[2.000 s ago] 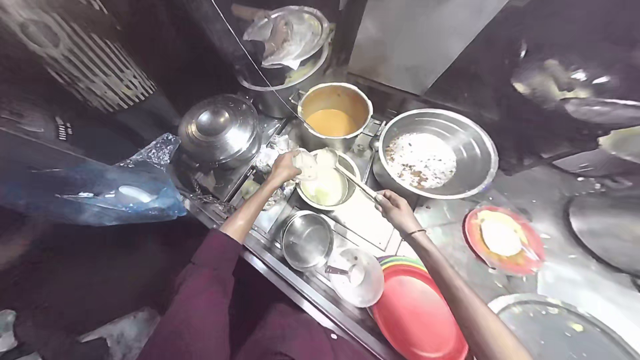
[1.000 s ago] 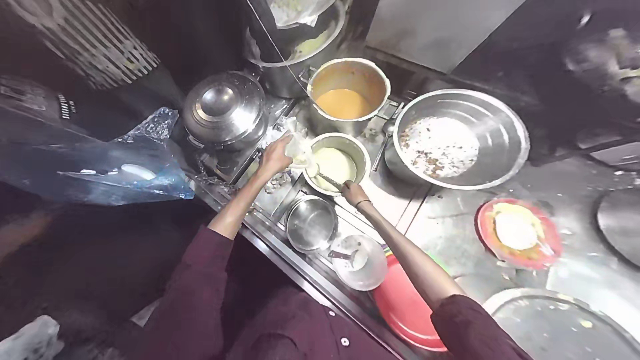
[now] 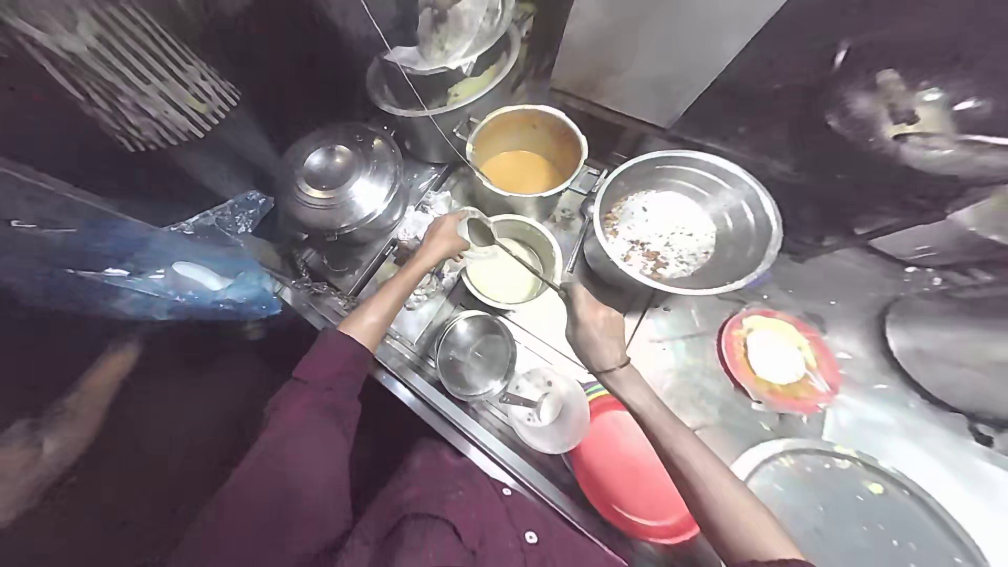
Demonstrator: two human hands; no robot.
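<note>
My left hand [image 3: 447, 238] grips a small pale cup or bowl [image 3: 474, 224] at the left rim of a metal pot [image 3: 556, 256] that holds a pale creamy liquid. In my right hand [image 3: 594, 327] is the handle of a metal ladle [image 3: 526, 265]; its bowl meets the mouth of the cup, above the pot's left side. Whether liquid is passing between them cannot be told. Behind this pot stands a taller pot [image 3: 583, 146] of orange-brown liquid. To the right, a wide metal basin [image 3: 736, 213] holds a white food with brown bits.
A lidded metal pot [image 3: 341, 177] stands at left, beside a blue plastic bag [image 3: 157, 276]. Nearer me are an empty metal pan [image 3: 475, 356], a translucent bowl [image 3: 563, 417] and red plates [image 3: 630, 472]. A red plate with food [image 3: 819, 358] and a large round tray [image 3: 850, 504] lie at right.
The ladle's bowl has risen from the creamy liquid to the cup in my left hand. My right hand has moved from the near side of the pot to its right. A bare arm now shows at far left.
</note>
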